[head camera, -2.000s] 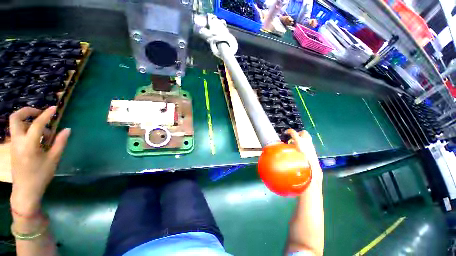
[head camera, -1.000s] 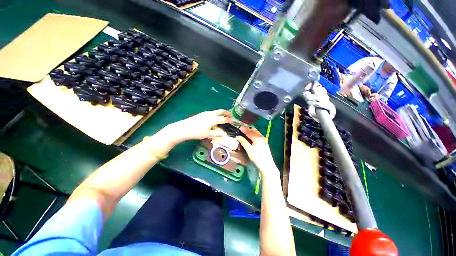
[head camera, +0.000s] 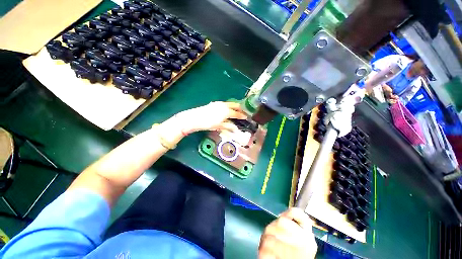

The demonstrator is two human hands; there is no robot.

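My left hand (head camera: 218, 119) is at the fixture (head camera: 243, 137) under the ram (head camera: 263, 115), with its fingers on a small black part (head camera: 244, 124) that they partly hide. My right hand (head camera: 287, 236) is closed around the lower end of the grey press lever (head camera: 319, 164); the red knob is hidden by the hand. The white ring (head camera: 227, 150) lies at the near edge of the brown plate on the green press base (head camera: 245, 168). The bolted face plate (head camera: 316, 76) is above the ram.
Rows of black parts lie on cardboard (head camera: 101, 115) at the left and on another cardboard stack (head camera: 316, 200) right of the press. A bare tan sheet (head camera: 45, 23) is at the far left. A stool (head camera: 6, 154) stands lower left. Another person (head camera: 405, 76) and a pink basket (head camera: 405, 121) are across the bench.
My right hand has left the fixture and taken hold of the lever end. My left hand has stayed at the black part. The view has shifted, with the press now larger.
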